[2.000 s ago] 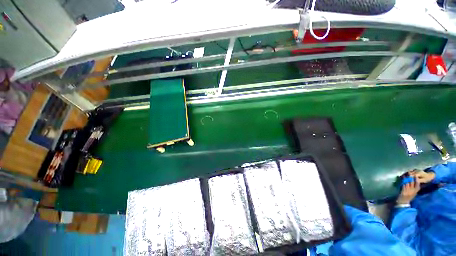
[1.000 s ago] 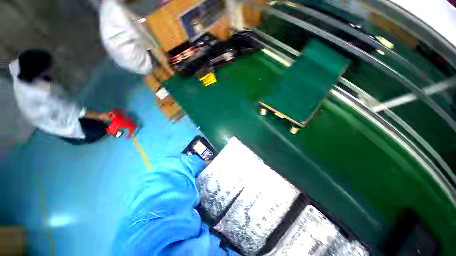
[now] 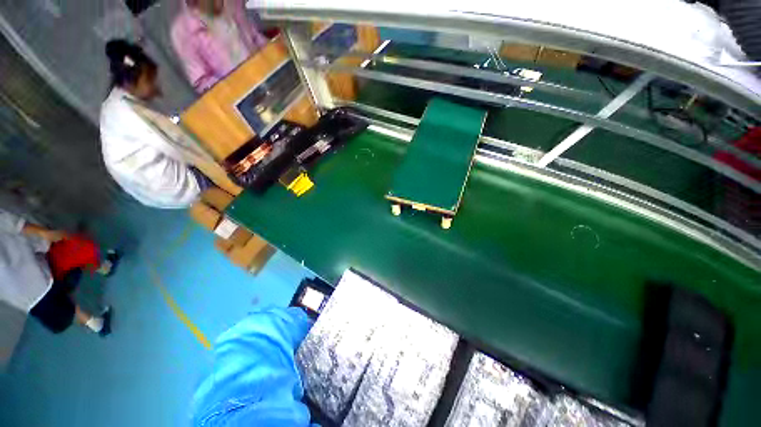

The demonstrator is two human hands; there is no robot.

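Observation:
A black tray [image 3: 451,379] loaded with silvery bubble bags [image 3: 392,338] is at the bottom centre, over the front edge of the green bench, and is cut off by the lower picture edge. The bags lie side by side, with dark tray strips between some of them. My left blue sleeve [image 3: 254,367] reaches to the tray's left end; my left hand itself is hidden. A small black item with a white label [image 3: 313,298] shows between the sleeve and the bags. My right hand is not in the picture.
The green bench [image 3: 517,267] holds a small green-topped wheeled board [image 3: 440,158], black trays with parts [image 3: 267,154], a yellow item [image 3: 298,183] and a dark tray stack [image 3: 686,359]. Cartons [image 3: 242,242] stand beside the bench. People in white [image 3: 150,154] and pink [image 3: 213,42] are at left.
The view has swung left since the first frame, then partly back. The loaded tray now shows low, with my left sleeve at its end. The person with the red item appears farther left.

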